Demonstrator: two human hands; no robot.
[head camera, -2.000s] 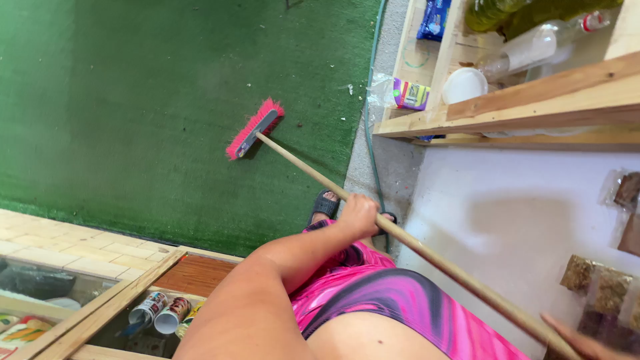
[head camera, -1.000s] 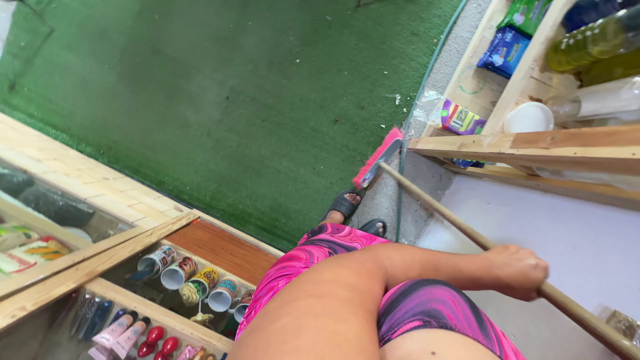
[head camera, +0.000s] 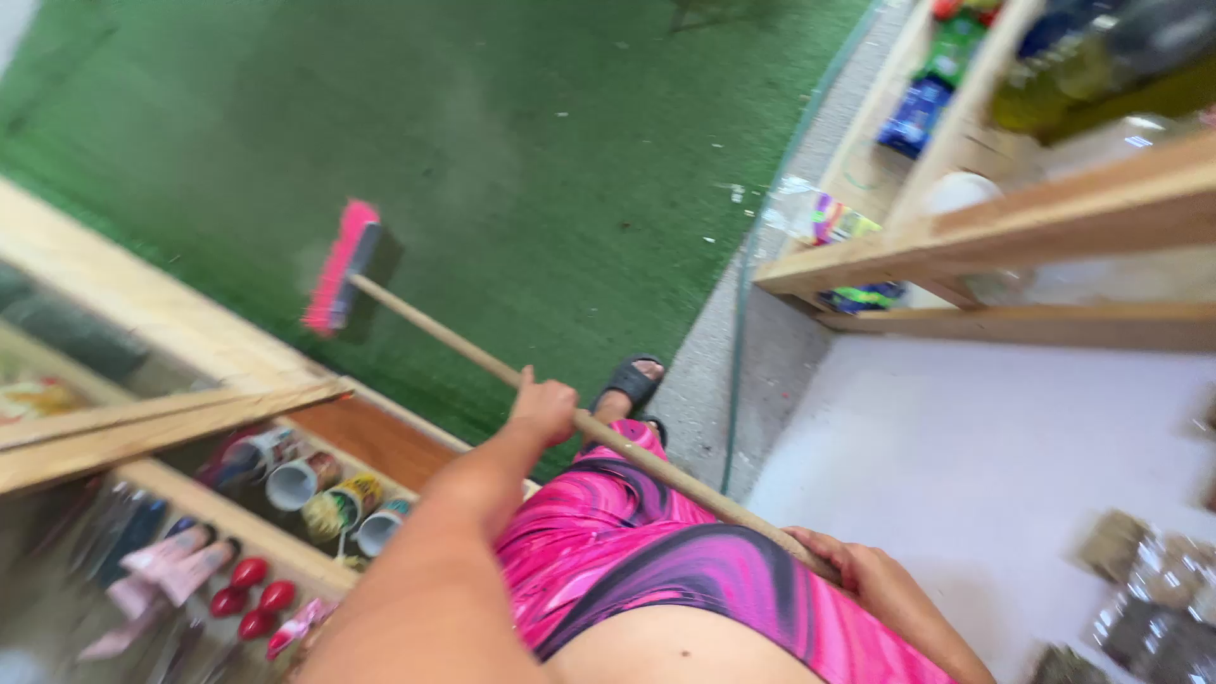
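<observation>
A push broom with pink bristles (head camera: 334, 269) and a grey head is over the green carpet, near the wooden shelf edge at the left. Its wooden handle (head camera: 665, 472) runs down to the right across my pink and black patterned clothing. My left hand (head camera: 546, 408) grips the handle around its middle. Farther up the handle, close to my hip, my right hand (head camera: 836, 559) is closed around it, partly hidden by the handle. Small white bits (head camera: 736, 194) lie on the carpet's right side.
Left stands a wooden shelf (head camera: 237, 527) with cups and red maracas-like items. A wooden rack (head camera: 997, 237) holding bottles and packets is at the right. A green hose (head camera: 739, 380) runs along the concrete strip beside my sandalled feet. Bagged goods (head camera: 1154, 579) are at lower right.
The broom head has moved left across the carpet, away from the rack's corner where it was one second ago. My right hand now shows on the handle near my hip.
</observation>
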